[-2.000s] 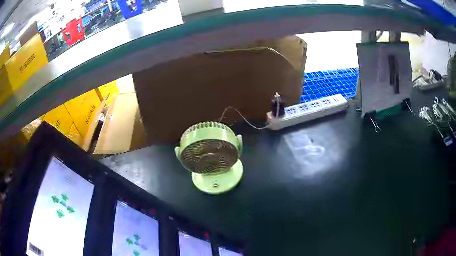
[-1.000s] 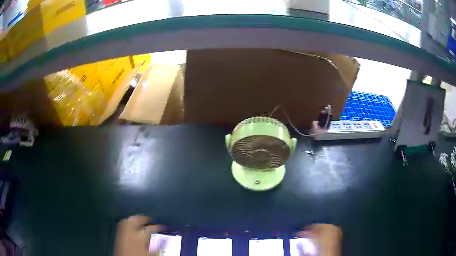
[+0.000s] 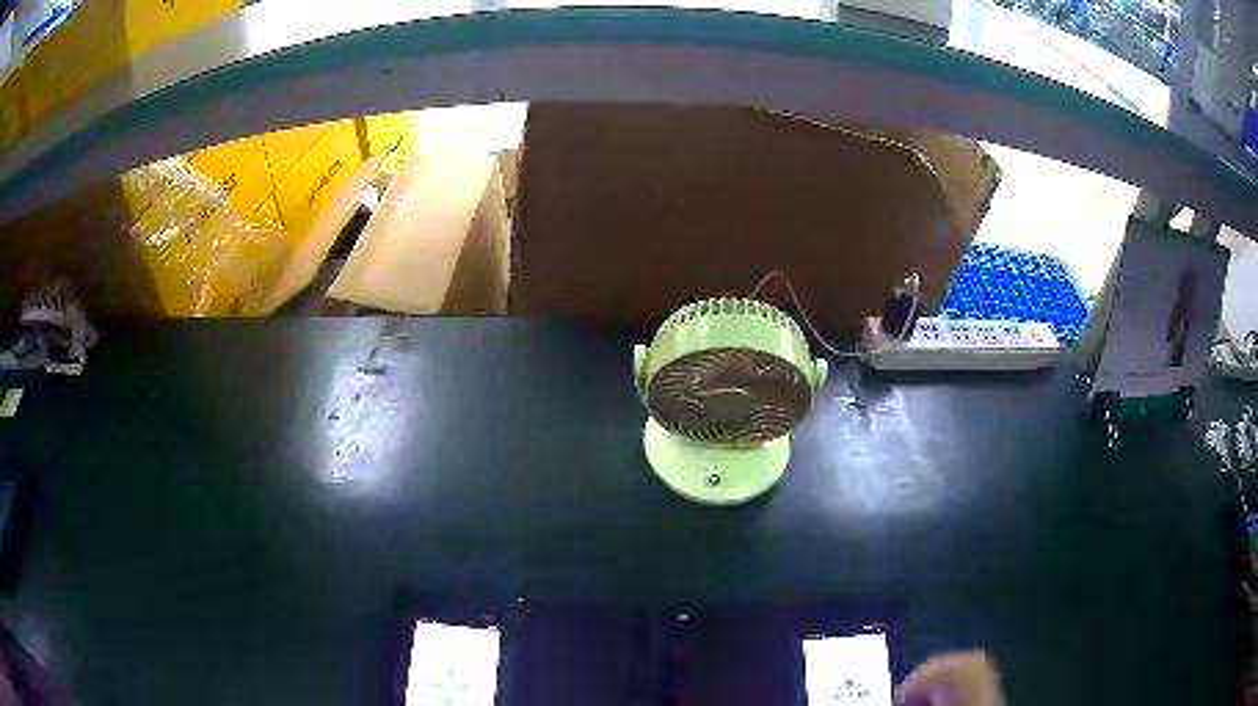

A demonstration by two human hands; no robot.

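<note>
Touchscreen devices stand side by side in a dark holder at the lower edge, cut off by the frame. The left device and the right device have lit white screens with small green marks. The area between them is dark. My right hand is at the bottom edge beside the right device, with its fingertips near the screen's right side. It is small, blurred and cut off, so its grip is not clear. My left hand is not in view.
A pale green fan stands mid-bench. Behind it are a white power strip, a blue crate and brown cardboard. A grey panel stands right. A raised shelf crosses above. Yellow cartons are behind left.
The view has swung from the left end of the devices to face them. My left hand, seen a second ago, has left the frame. The two middle screens have gone dark.
</note>
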